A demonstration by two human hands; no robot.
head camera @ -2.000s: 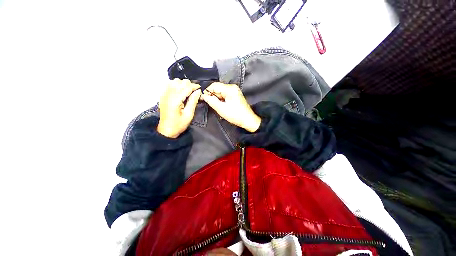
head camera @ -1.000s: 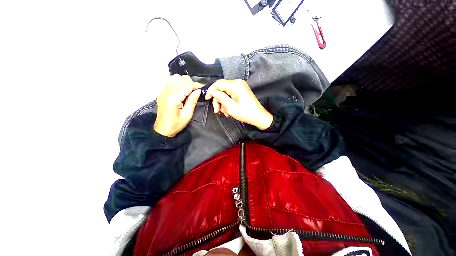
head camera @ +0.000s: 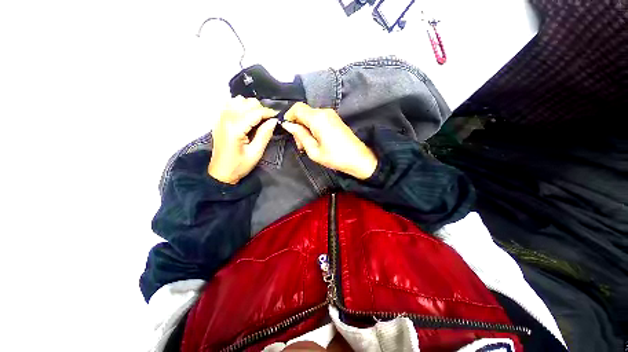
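A grey denim jacket (head camera: 385, 96) lies on the white table with its collar end away from me. A black hanger (head camera: 265, 84) with a thin metal hook sits in its neck. My left hand (head camera: 237, 139) and my right hand (head camera: 330, 141) meet at the collar. The fingertips of both hands pinch the dark collar edge near the top of the placket. Any string or button between the fingertips is too small to tell.
Loose black and white hang tags (head camera: 391, 12) lie at the table's far edge. Red-handled thread snips (head camera: 436, 42) lie to their right. The white table (head camera: 482, 69) ends at a slanting edge on the right, with dark garments (head camera: 551, 185) beyond it.
Both hands stay at the collar. The right fingers have uncurled from the collar and closed in again near the left fingertips. The hanger, tags and snips appear slightly higher in the view.
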